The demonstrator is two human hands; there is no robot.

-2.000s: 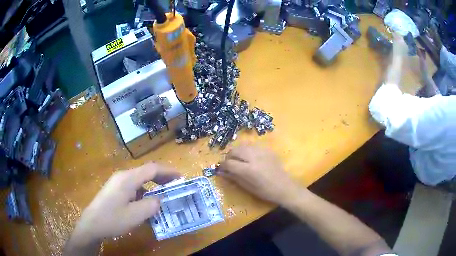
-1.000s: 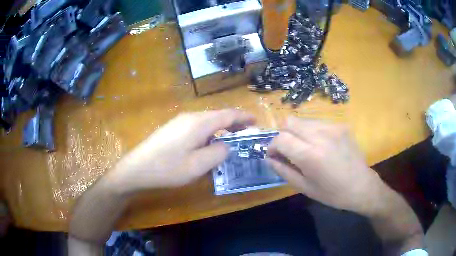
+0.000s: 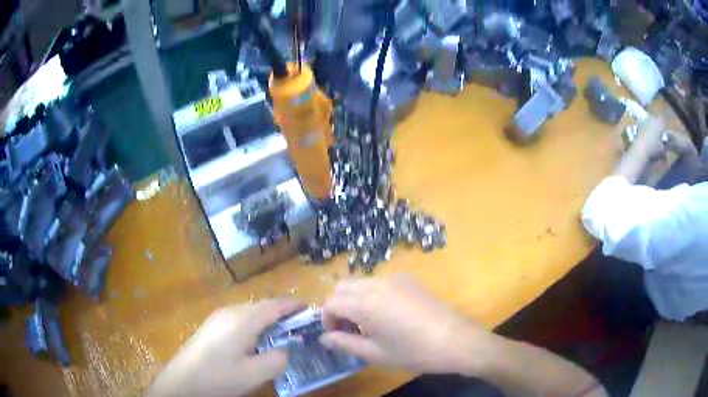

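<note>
The pale grey housing (image 3: 310,363) lies on the bench near its front edge, open side up. My left hand (image 3: 225,349) holds its left side, with fingers along the far rim. My right hand (image 3: 388,322) is at the housing's far right part, fingertips down at the rim and inside it. A metal fitting shows only faintly by the right fingertips; the fingers and blur hide most of it. The orange electric screwdriver (image 3: 304,132) hangs nose-down behind the hands, touched by neither.
The white screw feeder (image 3: 256,182) stands behind the housing. A pile of metal fittings (image 3: 373,225) lies right of it. Stacked housings (image 3: 58,209) are heaped at left, more (image 3: 539,105) at the back right. A person in white sleeves (image 3: 644,233) works at right.
Since two seconds ago, my right hand has moved from beside the housing onto it with the small fitting. The view dipped toward the housing, then rose again.
</note>
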